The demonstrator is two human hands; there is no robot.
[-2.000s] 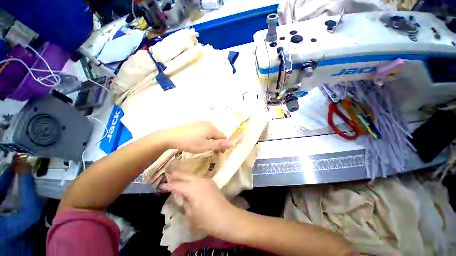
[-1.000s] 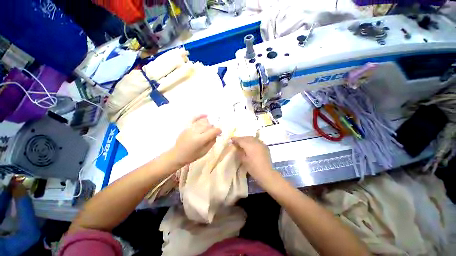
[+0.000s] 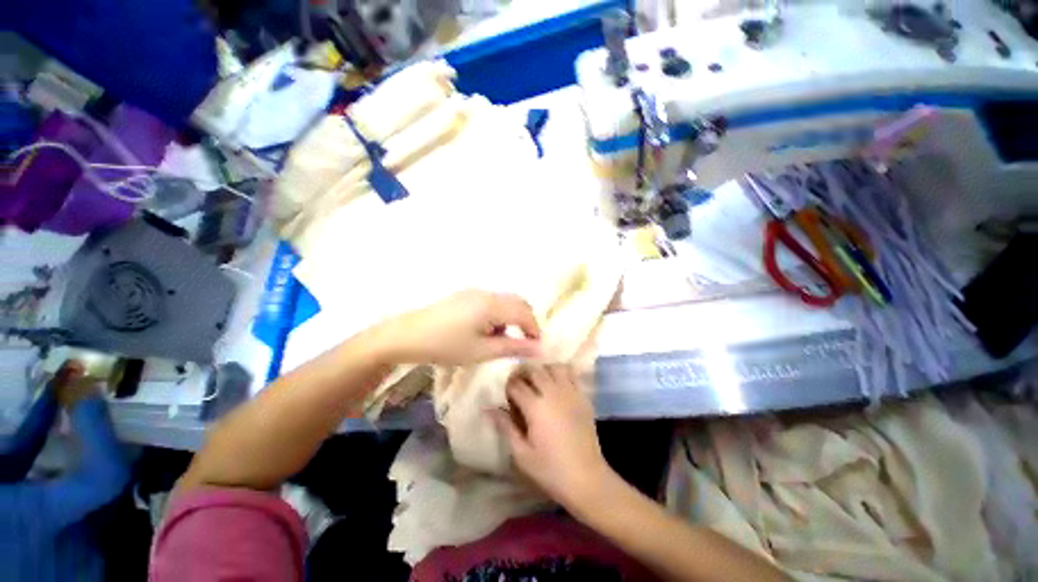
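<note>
Cream cloth (image 3: pixel 472 415) is bunched at the table's front edge and hangs down to the lap. My left hand (image 3: pixel 495 326) pinches its upper edge between thumb and fingers. My right hand (image 3: pixel 549 426) grips the same cloth just below and to the right, close to my left hand. The sewing machine head (image 3: pixel 785 114) stands at the upper right, its needle area (image 3: pixel 655 222) beyond my hands. A thick cream stack (image 3: pixel 398 142) with dark-blue ties lies left of the needle. The frame is blurred, so fine detail at the fingertips is unclear.
Red-orange scissors (image 3: pixel 797 264) and pale-lavender strips (image 3: pixel 905 273) lie right of the needle. Crumpled cream cloth (image 3: pixel 842 489) hangs below the table edge at right. A grey machine part with a round vent (image 3: pixel 125 296) and another person's blue sleeve (image 3: pixel 68 483) are at left.
My hands have moved closer together, and my right hand is lower on the cloth. The cloth between them is more bunched. The camera view has shifted, moving the table and machine rightward.
</note>
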